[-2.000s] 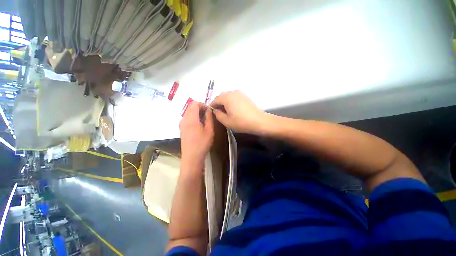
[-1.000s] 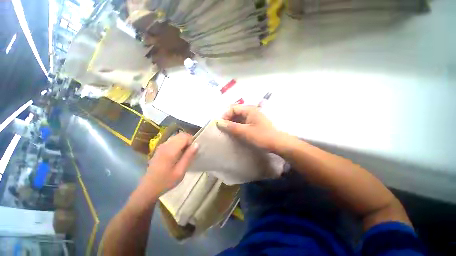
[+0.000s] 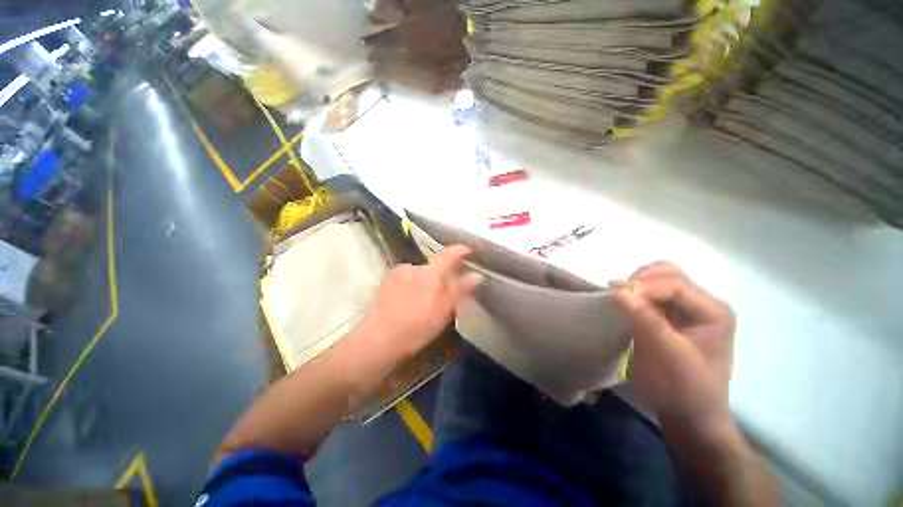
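Note:
A beige-grey bag body (image 3: 545, 332) hangs between my hands over the table's front edge and my lap. Its long upper edge is open like a pocket and darker inside. My left hand (image 3: 421, 302) grips the edge near its left end. My right hand (image 3: 678, 332) pinches the right corner. A little yellow shows at both ends of the bag body. Thread snips (image 3: 562, 241) lie on the white table just behind it. Two small red bars (image 3: 509, 178) lie to the left of the snips.
Stacked bag bodies (image 3: 584, 64) with yellow ends stand at the back of the table (image 3: 792, 317). A clear bottle (image 3: 465, 109) lies near them. A carton of beige pieces (image 3: 332, 282) stands at the left, with a yellow bundle (image 3: 299, 210) behind it.
The bag body has opened out and is now stretched between my hands. My right hand has moved right and my left hand has moved closer to the table. The view has turned, showing more of the stacks.

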